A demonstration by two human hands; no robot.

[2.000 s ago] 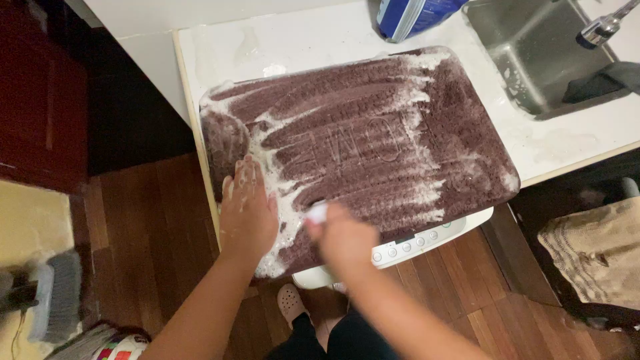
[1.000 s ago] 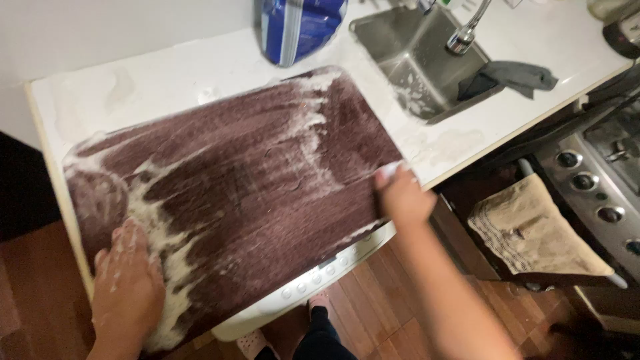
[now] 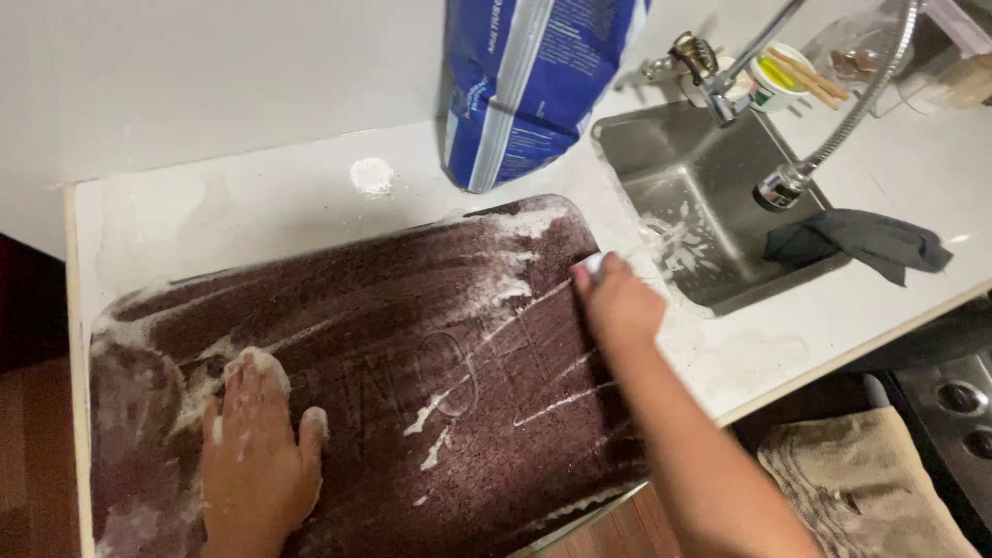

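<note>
A dark maroon bath-type mat [image 3: 465, 372] with raised lettering lies flat on the white countertop, streaked with white foam. My left hand [image 3: 260, 442], foamy on its fingers, rests palm down on the mat's left part with the fingers slightly apart. At the mat's right edge, near the sink, my right hand [image 3: 620, 298] is closed around a small white object [image 3: 594, 264]; most of it is hidden by the fingers, so its kind cannot be told.
A stainless steel sink [image 3: 697, 201] with suds is at the right, under a flexible faucet [image 3: 783, 186]. A dark cloth [image 3: 860, 240] hangs over its rim. A blue bag [image 3: 535, 93] stands behind the mat. Tubs [image 3: 775, 77] are beyond the sink; a beige towel [image 3: 860, 473] hangs by the stove [image 3: 961, 395].
My right hand has gone from the mat's near edge to its right edge beside the sink, still holding the white object. Foam streaks on the mat have changed. The view has shifted closer.
</note>
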